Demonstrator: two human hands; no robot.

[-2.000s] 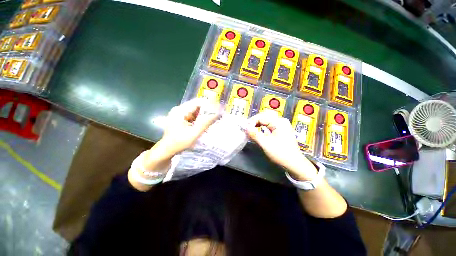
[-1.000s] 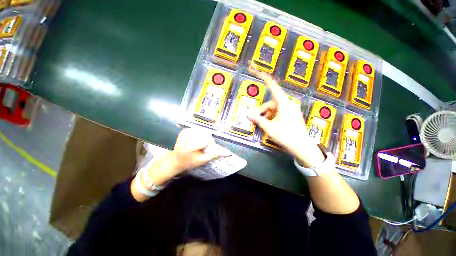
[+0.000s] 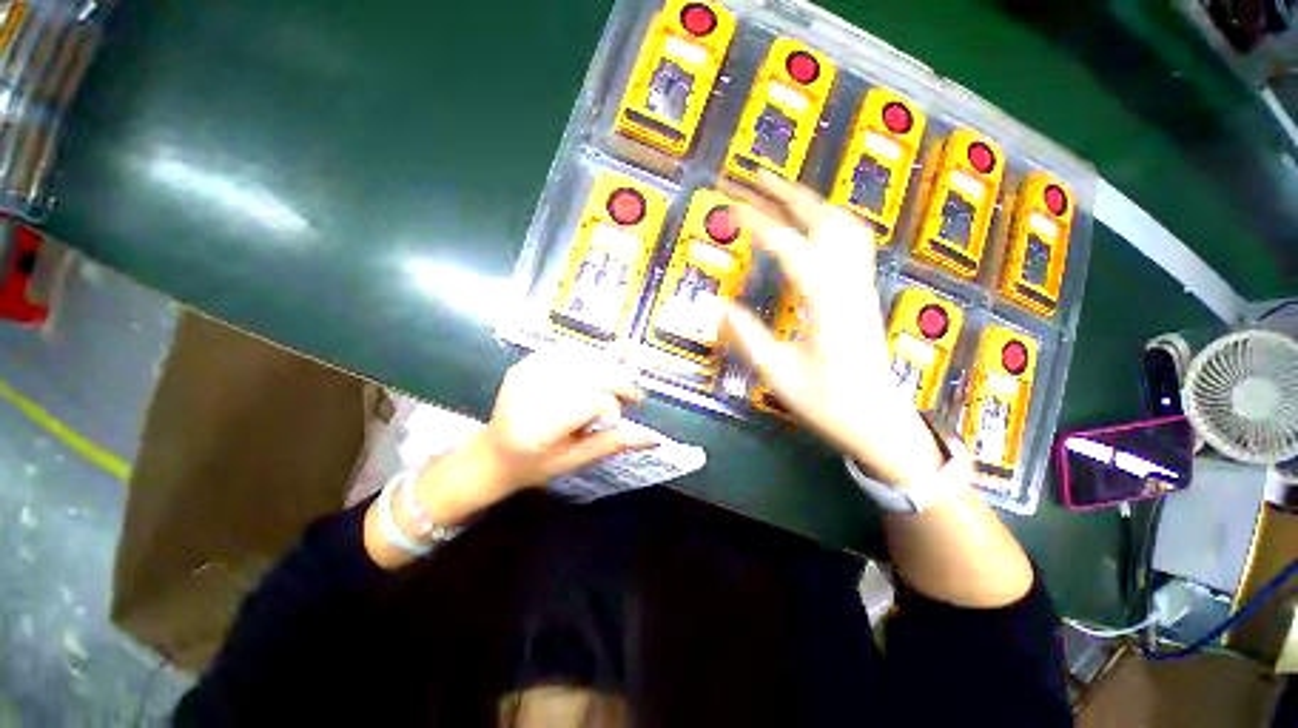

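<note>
A clear blister tray lies tilted on the bench and holds two rows of yellow devices with red discs. My left hand is in front of the tray's near edge, shut on a folded white label sheet with fine print. My right hand is over the near row, beside the second device, with thumb and fingers apart. It hides most of the middle device. No sticker shows at its fingertips.
A phone with a pink edge, a white fan and a grey-white block are at the right. A large brown box is below the bench edge. More filled trays stand at the far left, above a red bin.
My right hand has moved from the label sheet to above the tray, and its fingers have spread. My left hand has kept the sheet. The view has shifted towards the tray.
</note>
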